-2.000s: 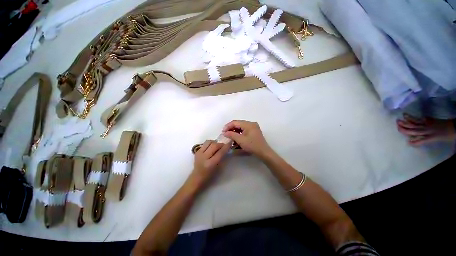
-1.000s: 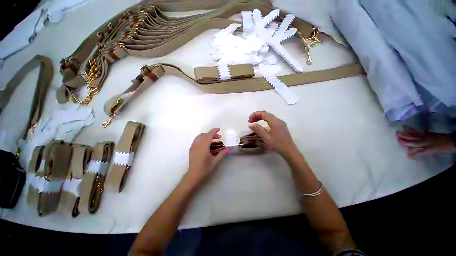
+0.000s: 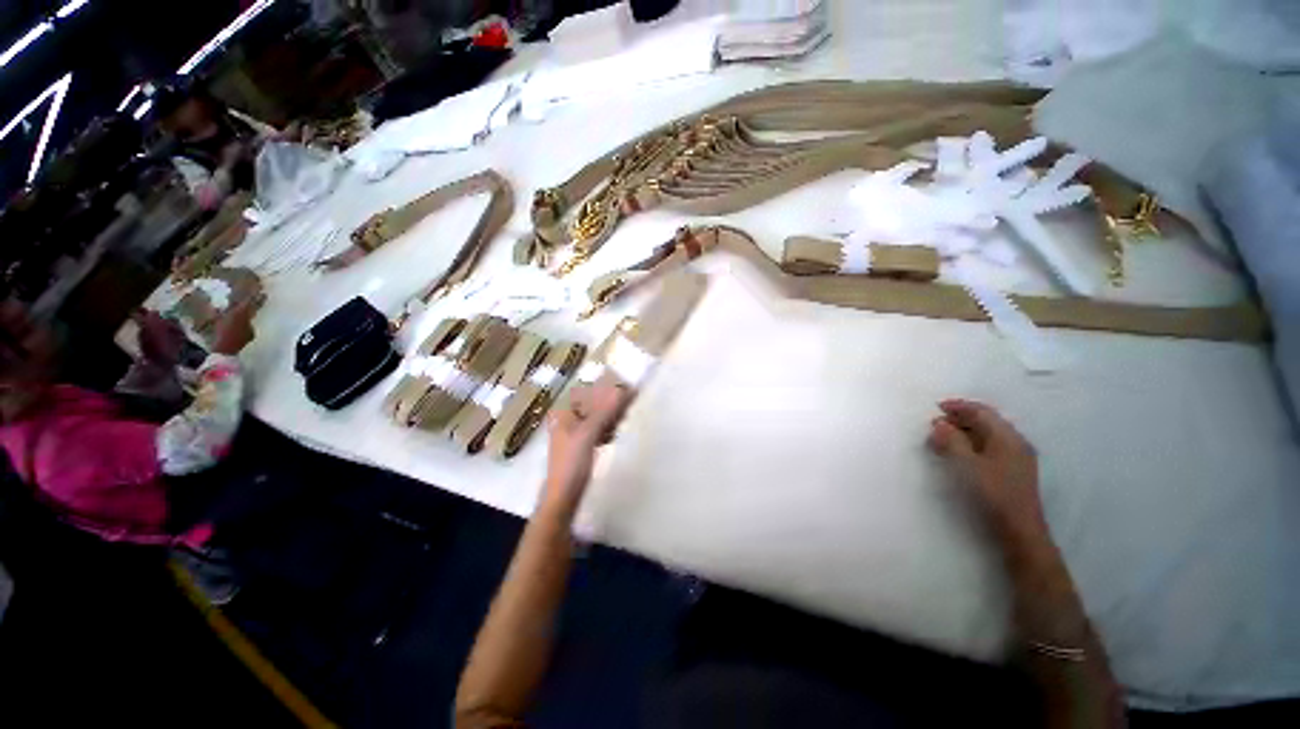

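My left hand (image 3: 587,416) is at the lower end of a tan folded strap bundle (image 3: 663,316) with a white band, at the right end of the bundle row. Hand and bundle are blurred, and the fingers close on the bundle's near end. Several banded bundles (image 3: 488,382) lie side by side just left of it. My right hand (image 3: 987,449) is above the bare table at right, holding nothing, fingers loosely bent. Another folded bundle (image 3: 903,261) with a white band lies on a stretched strap (image 3: 1112,313).
White paper strips (image 3: 984,200) are heaped at the far right. Loose straps (image 3: 713,157) with gold hooks lie fanned behind. A black pouch (image 3: 345,352) is at the left table edge (image 3: 428,467). A person in pink (image 3: 107,463) is at far left. Pale sheets (image 3: 1262,200) are at right.
The view has swung left. The bundle between both hands has left the table's middle; my left hand has moved to the row at left. My right hand has let go and is apart.
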